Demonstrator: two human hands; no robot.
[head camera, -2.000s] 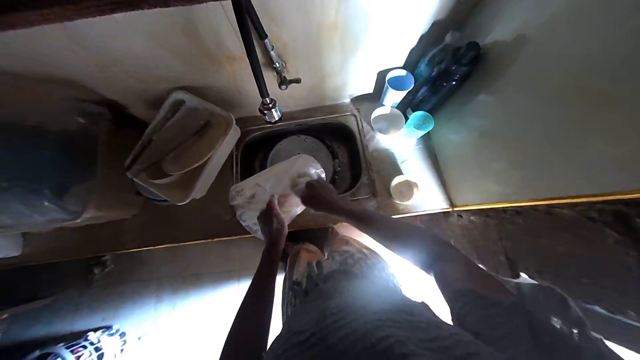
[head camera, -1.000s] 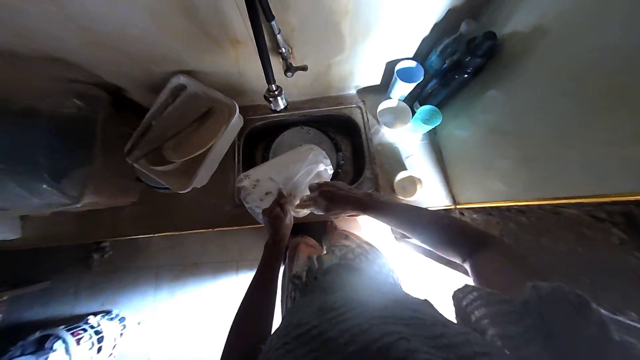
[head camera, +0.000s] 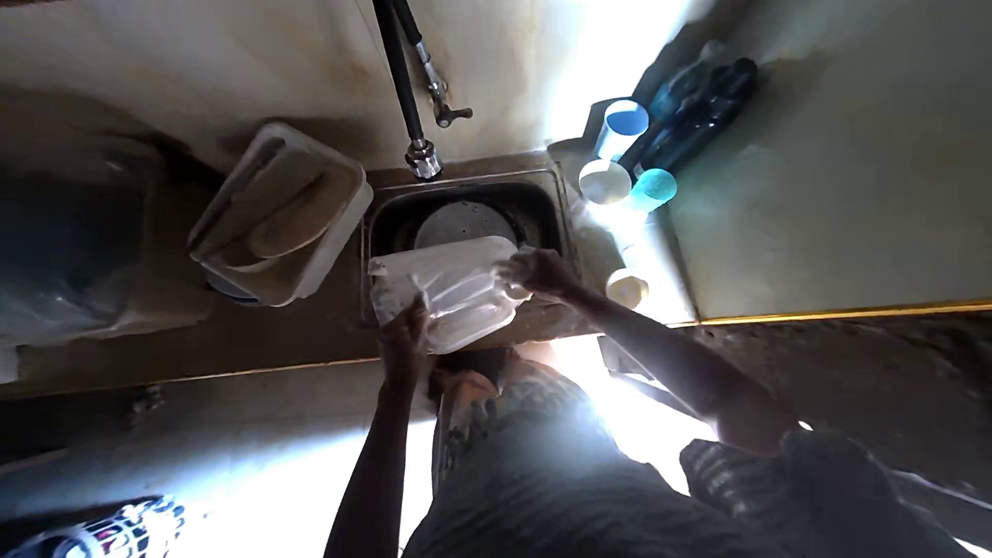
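Observation:
A translucent white plastic container (head camera: 465, 291) is tilted over the front of the sink, its hollow side towards me. My left hand (head camera: 407, 333) grips its near left edge, the thumb on the plastic. At its right side my right hand (head camera: 539, 275) is closed around something pale, perhaps a sponge, pressed to the wall of the container. Behind it a round, pale grey dish or lid (head camera: 465, 222) lies in the dark basin of the metal sink (head camera: 562, 209). A black hose tap with a metal end (head camera: 424, 159) hangs above the basin's back edge.
Left of the sink, a whitish plastic tub (head camera: 353, 205) holds long flat items. Several cups, among them a blue cup (head camera: 622, 124) and a teal cup (head camera: 653, 188), stand at right beside dark bottles (head camera: 705, 108). A yellowish cup (head camera: 626, 288) is nearer me. A wall bounds the right.
The container has turned in my hands, and its hollow side now shows. My right hand has moved from the near edge to the right side.

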